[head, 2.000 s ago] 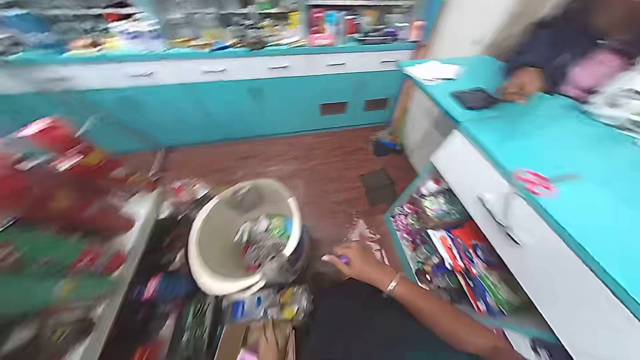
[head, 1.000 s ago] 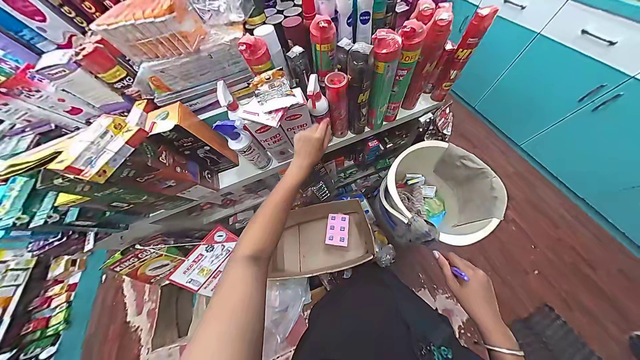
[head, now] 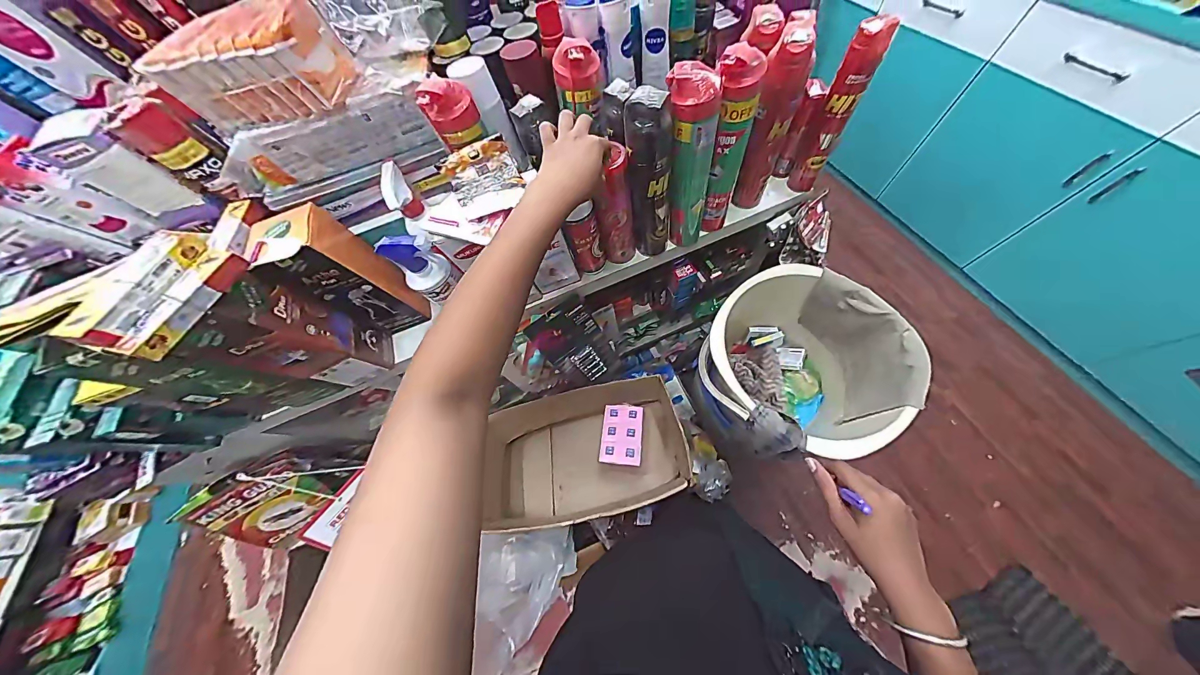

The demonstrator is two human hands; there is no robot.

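My left hand (head: 572,159) reaches over the shelf top among spray cans, its fingers bent at a dark-capped can (head: 532,127) and beside a red can (head: 615,202); whether it grips one is hidden. My right hand (head: 867,520) is low at the right, beside the cream bucket (head: 923,375), with a purple pen (head: 854,501) held in its fingers. A grey cloth (head: 773,433) lies over the bucket's near rim, just above that hand. A shallow cardboard box (head: 530,469) holds a pink pack (head: 621,435) with dark squares.
Red and green insect-spray cans (head: 694,150) line the shelf edge (head: 750,217). Cartons (head: 319,272) and a blue-and-white spray bottle (head: 427,267) stand to the left. Teal cabinets (head: 1059,141) run along the right. A dark mat (head: 1017,619) lies on the reddish floor, and clear plastic (head: 525,581) below the box.
My left hand has moved from a small red-and-white bottle at the shelf edge to farther back among the cans. Two seconds ago the view faced the counter, where another person's hand was seen.
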